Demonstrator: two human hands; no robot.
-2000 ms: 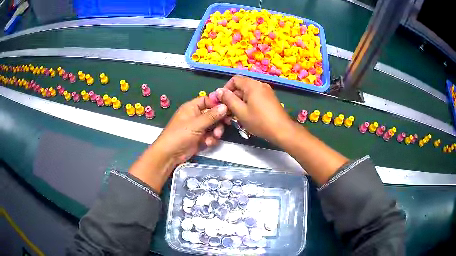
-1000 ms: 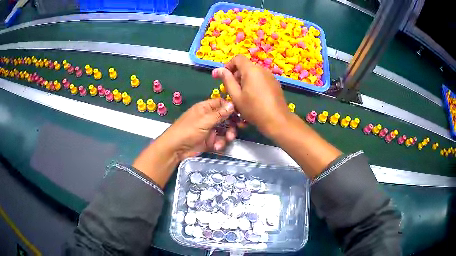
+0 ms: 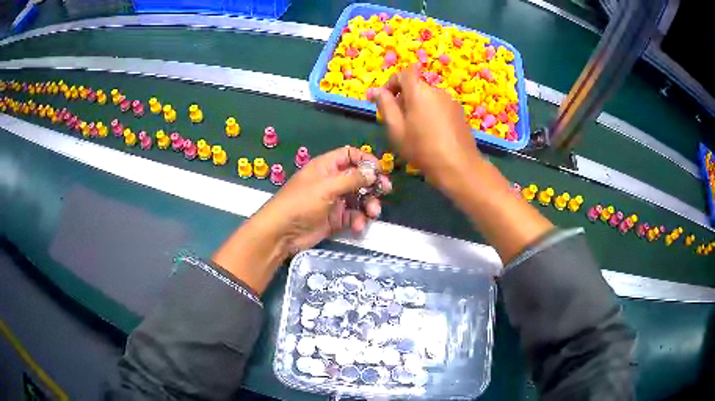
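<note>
My left hand (image 3: 317, 204) is over the near metal rail, its fingers curled around several silvery round discs (image 3: 367, 184). My right hand (image 3: 427, 129) is above the front edge of the blue parts tray (image 3: 320, 72), which is full of loose yellow and pink figures. A pinkish spot shows at its fingertips; I cannot tell if it is a figure or a fingertip. The clear plastic tub (image 3: 488, 329) sits nearest me with many discs inside. Yellow figures (image 3: 233, 127) and pink figures (image 3: 270, 137) stand upright on the green belt, some partly hidden by my hands.
Pale guide rails (image 3: 157, 166) edge the conveyor belt (image 3: 329, 129). A grey metal post (image 3: 600, 78) stands right of the tray. A blue container (image 3: 212, 8) is at the top left. Another blue tray (image 3: 705, 168) with figures is cut off at the right edge.
My right hand has moved from beside my left hand up to the tray's front edge. My left hand keeps holding discs. The standing figures have shifted to the right.
</note>
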